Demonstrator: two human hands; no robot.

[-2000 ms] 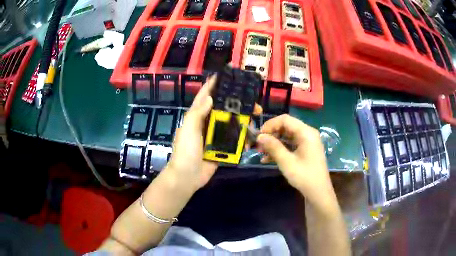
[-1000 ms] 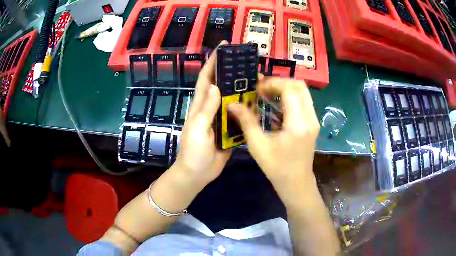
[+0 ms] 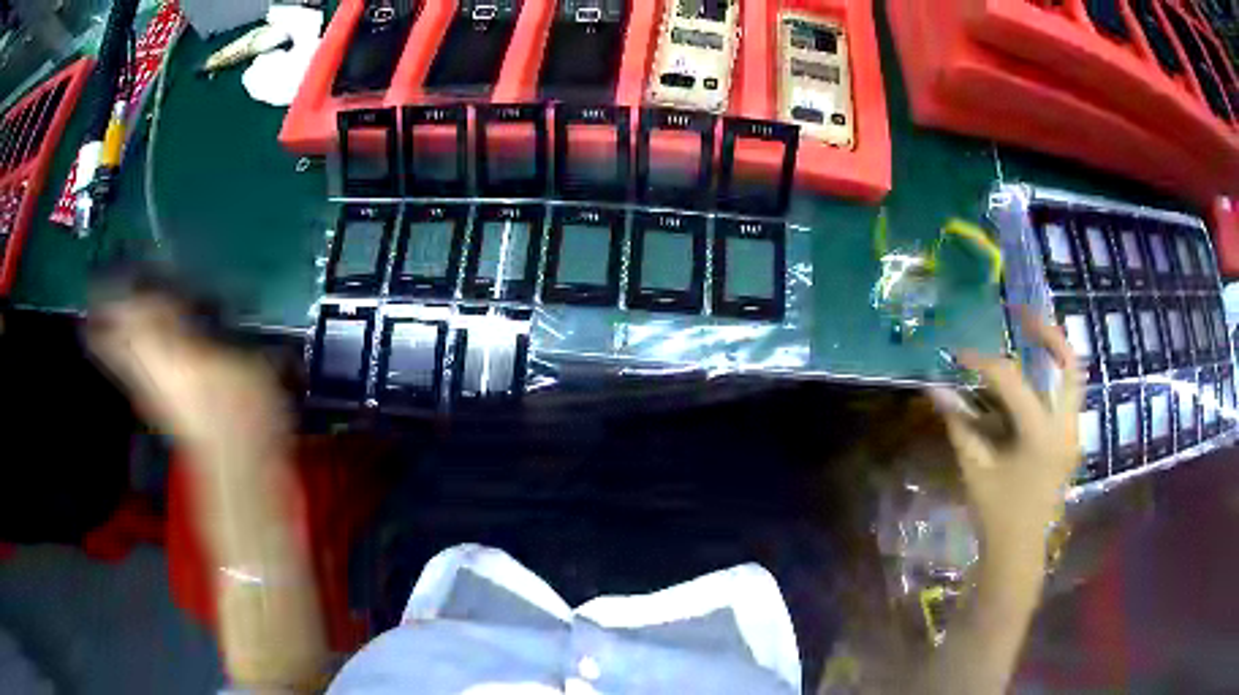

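Note:
My left hand [image 3: 190, 373] is strongly blurred over the bench edge at left. A dark blurred shape [image 3: 170, 288], which looks like the keypad phone, is at its fingers. My right hand [image 3: 1012, 428] is blurred at the right bench edge, fingers spread; no held thing can be made out. A yellow frame [image 3: 969, 245] is just above its fingertips, beside crumpled clear film [image 3: 904, 278]. The lens sheet [image 3: 584, 258] lies along the front of the bench, with three rows of black-bordered lenses; the front row has lenses only at left.
A red foam tray [image 3: 870, 122] with black phones and gold-beige housings stands behind the lens sheet. Stacked red trays [image 3: 951, 102] are at upper right. A stack of lens sheets [image 3: 1012, 258] is at right. White tissue [image 3: 279, 75] and a cable are at upper left.
My hands have parted: the left went far left with the dark shape, the right went far right. The yellow frame is off the phone and now at the right. The view has shifted slightly.

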